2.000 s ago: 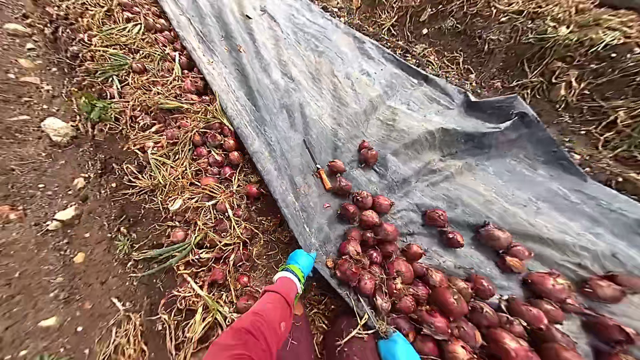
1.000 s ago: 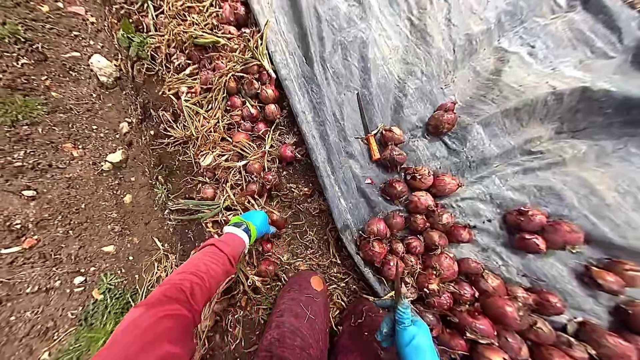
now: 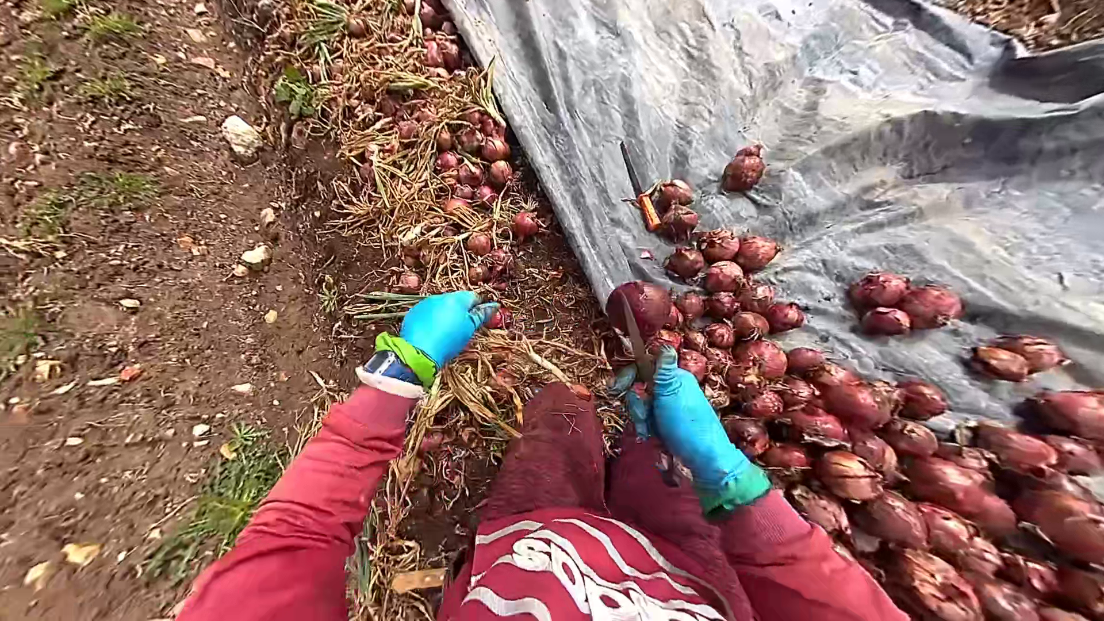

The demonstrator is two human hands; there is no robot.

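In a blue glove, my left hand is low over the onion row, its fingertips at a small red onion; whether they grip it is not clear. My gloved right hand is closed around a knife, blade pointing up and away. A larger red onion shows just behind the blade, near the sheet's edge; whether it rests on anything is unclear. Beside it a heap of red onions spreads over the grey plastic sheet. A second knife with an orange handle lies on the sheet by some onions.
Red onions with dry tops lie in a row left of the sheet. Bare soil with stones and grass tufts is further left. My knees are between my hands, close to the sheet's edge.
The larger onion behind the knife blade was not seen there one second ago. My left hand has moved from beside the sheet's edge to the onion row. The view has shifted.
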